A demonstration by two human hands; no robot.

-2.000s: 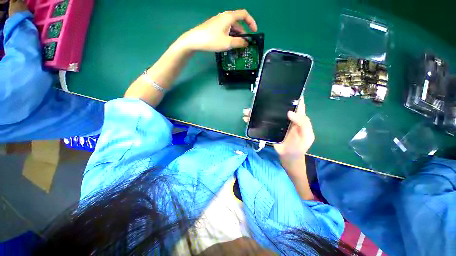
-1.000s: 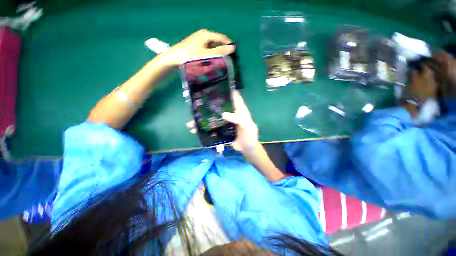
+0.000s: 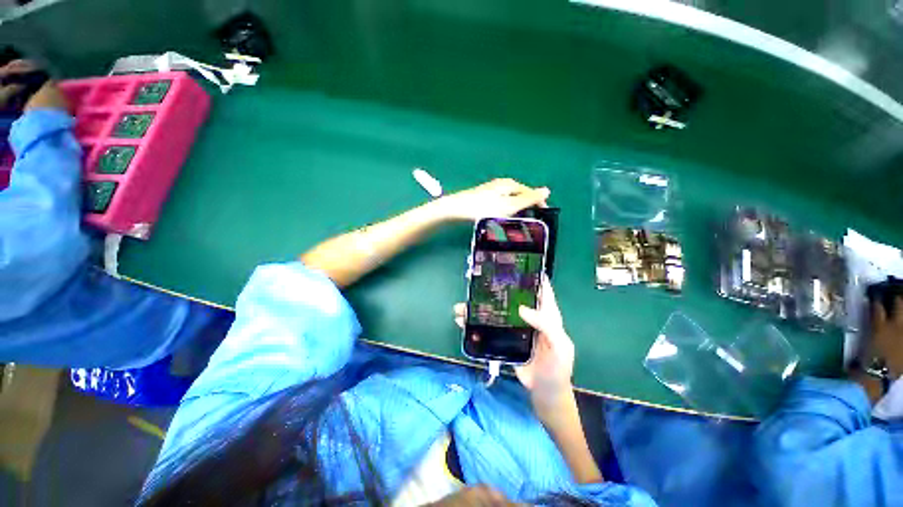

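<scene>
My right hand (image 3: 548, 342) holds the smartphone (image 3: 503, 287) upright over the bench. Its screen shows a camera view of a green circuit board. A white charging cable (image 3: 493, 371) leaves its bottom edge. My left hand (image 3: 505, 198) is just beyond the phone's top edge, beside the black board fixture (image 3: 550, 233). The phone hides most of the fixture and the board, and I cannot tell whether the left fingers grip it. A white tag or small tool (image 3: 427, 182) lies on the mat left of my left hand.
A pink board tray (image 3: 163, 163) stands left beside a neighbour's arm. Metal parts in clear plastic (image 3: 639, 259) lie right, with filled packs (image 3: 777, 262) further right. Clear empty trays (image 3: 683, 352) lie near the edge. Two black units (image 3: 663, 96) stand behind. Another person's hand is far right.
The camera view has shifted and widened. The phone has come over the fixture, and its dark screen now shows the board. The left hand has moved from over the board to beyond the phone's top.
</scene>
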